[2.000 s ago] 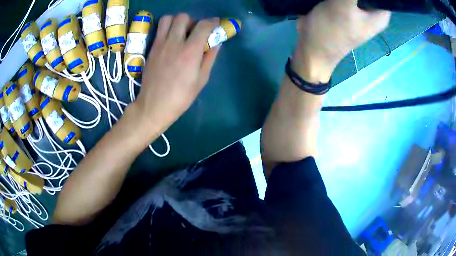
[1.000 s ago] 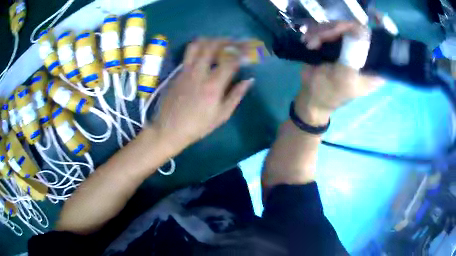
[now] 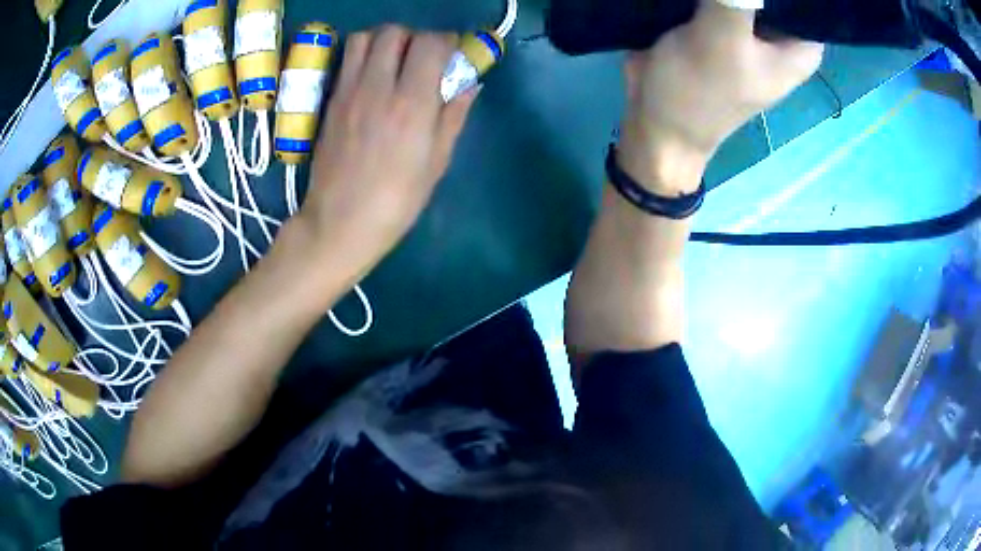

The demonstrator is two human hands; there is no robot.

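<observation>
My left hand (image 3: 382, 151) lies over a yellow cylindrical unit (image 3: 473, 65) with a blue band and a whitish label, near the top of the view. The fingers hold it against the dark green bench, and part of it is hidden under them. A white cord loops up from its right end. My right hand (image 3: 715, 92), with a dark wristband, is closed around a black powered tool (image 3: 619, 24) at the top edge. The tool's upper side is cut off by the picture's edge. White tape shows at the grip.
Several yellow units (image 3: 161, 95) with blue bands and looped white cords lie at the left of the green bench (image 3: 473, 248). A pale strip (image 3: 32, 135) runs behind them. A thick black cable (image 3: 839, 235) curves over the blue floor (image 3: 742, 323). Blurred boxes stand at the right.
Since one second ago the view has shifted, so the hands and units sit higher in the picture. A white cord now leaves the held unit's right end; earlier it trailed at the left.
</observation>
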